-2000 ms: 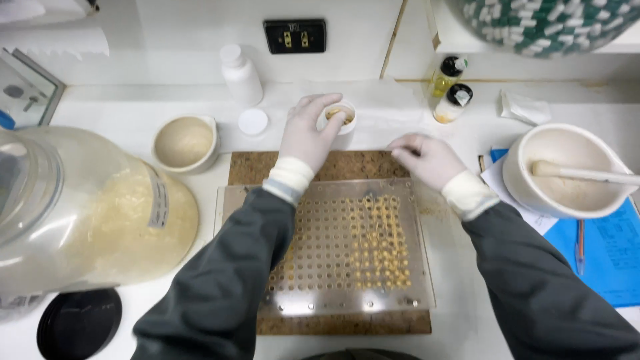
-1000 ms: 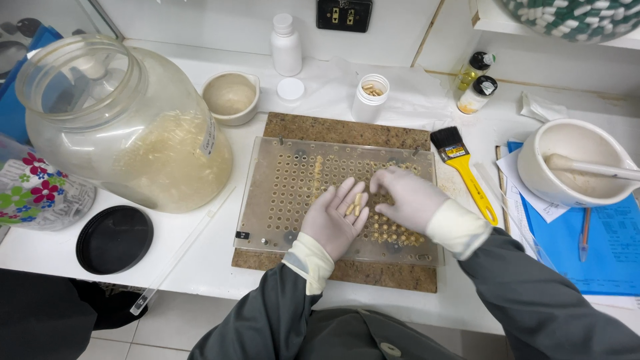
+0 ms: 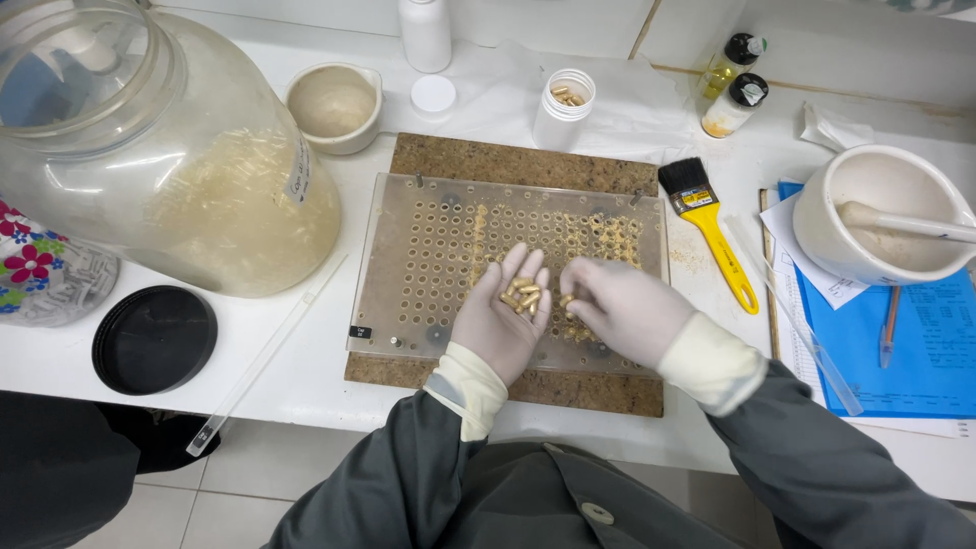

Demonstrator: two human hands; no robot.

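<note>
My left hand [image 3: 507, 320], in a pale glove, is palm up over the clear capsule-filling plate [image 3: 396, 267], cupping several tan-filled capsules [image 3: 522, 293]. Close to its right, my gloved right hand [image 3: 621, 305] pinches a capsule [image 3: 566, 301] between thumb and fingers. Rows of holes cover the plate, with tan powder and capsules in and around those on the right; my hands hide some of them. A brown speckled board [image 3: 526, 162] lies under the plate. Behind it stands a white plastic bottle [image 3: 563, 114], uncapped, with capsules inside.
At left are a big clear jar of empty capsules [image 3: 229, 198], a black lid [image 3: 155, 339], a clear strip [image 3: 267, 354] and a small mortar [image 3: 335, 107]. To the right lie a yellow-handled brush [image 3: 709, 229], a mortar with pestle [image 3: 884, 213] and blue papers [image 3: 923, 335]. Two small black-capped bottles [image 3: 728, 107] stand behind.
Two seconds ago my left hand was at the white bottle; it then came down over the plate, palm up with capsules. My right hand has come in beside it. The view has shifted.
</note>
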